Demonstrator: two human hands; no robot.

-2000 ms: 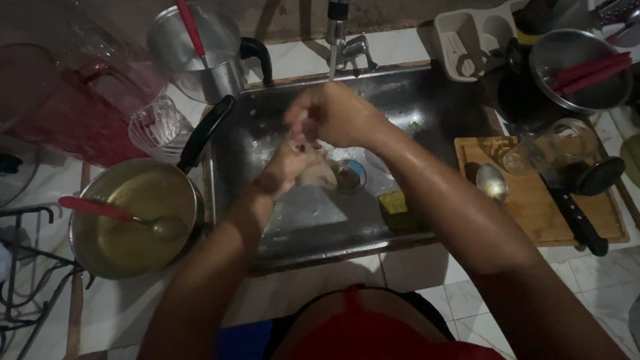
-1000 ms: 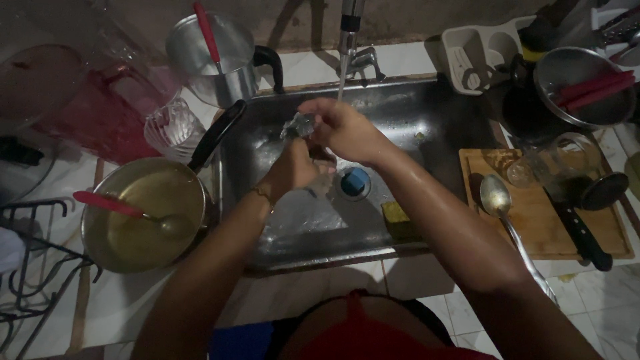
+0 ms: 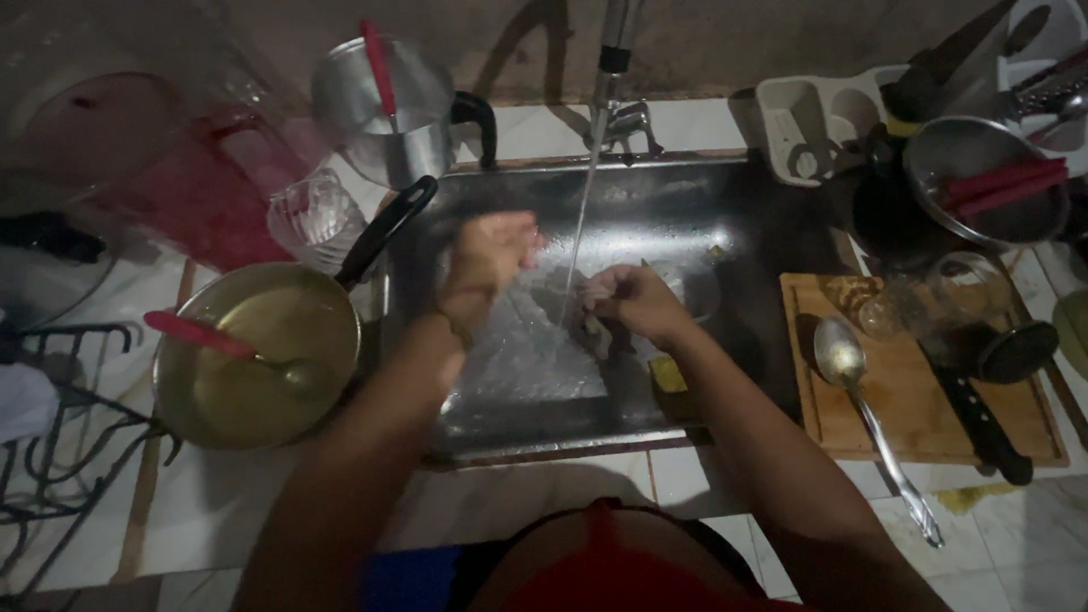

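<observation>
My left hand (image 3: 497, 251) is over the left part of the metal sink (image 3: 722, 195), blurred, and nothing shows in it. My right hand (image 3: 633, 302) pinches a limp, pale, wet thing (image 3: 595, 336) whose kind I cannot tell, just right of the water stream (image 3: 580, 229). The stream falls from the faucet (image 3: 614, 76). Below my right hand a yellow sponge (image 3: 667, 374) lies on the sink floor, partly beside my forearm. Shallow water spreads under my left hand.
At left stand a pan (image 3: 255, 425) of yellowish liquid with a red-handled spoon, a glass bowl (image 3: 314, 217) and a metal pot (image 3: 408, 153). At right a cutting board (image 3: 816, 416) carries a large spoon (image 3: 841, 353), a black-handled knife (image 3: 977, 416) and glassware.
My hands, close together a second ago, have moved apart. The left is now left of the stream, the right lower and right of it. The blue thing seen at the drain is no longer visible.
</observation>
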